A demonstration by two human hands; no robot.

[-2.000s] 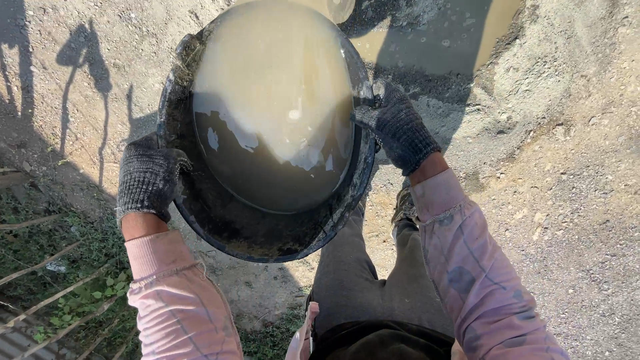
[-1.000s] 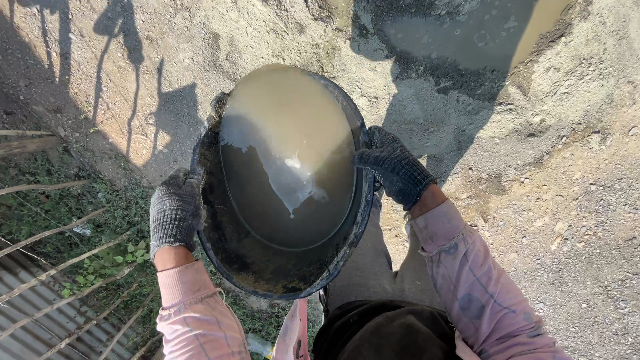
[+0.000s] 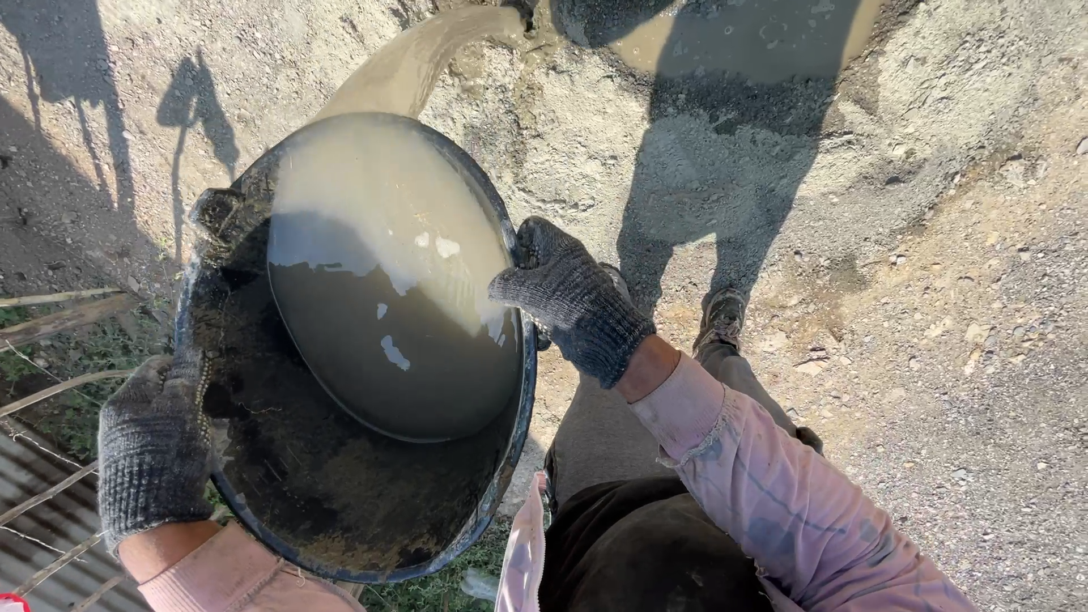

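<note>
A large round black tub (image 3: pixel 340 501) is tilted in front of me, with its far edge lowest. Cloudy grey-brown water (image 3: pixel 382 255) fills its far part and pours over that edge in a wide stream (image 3: pixel 408 64) to the ground. My left hand (image 3: pixel 157 450), in a dark grey knit glove, grips the tub's near left rim. On the right rim is my right hand (image 3: pixel 578 297), in a matching glove, its thumb over the edge. Some fingers of both hands are hidden by the tub.
A muddy puddle (image 3: pixel 748 42) lies at the top. My shoe (image 3: pixel 722 319) stands on gravelly ground (image 3: pixel 977 382). At lower left are dry sticks (image 3: pixel 59 387), green weeds (image 3: pixel 72 425) and a corrugated sheet (image 3: pixel 42 484). Shadows fall across the ground.
The tub has tipped further, and water now pours over its far edge; no stream shows in the frame from one second ago. Both hands have stayed on the rim.
</note>
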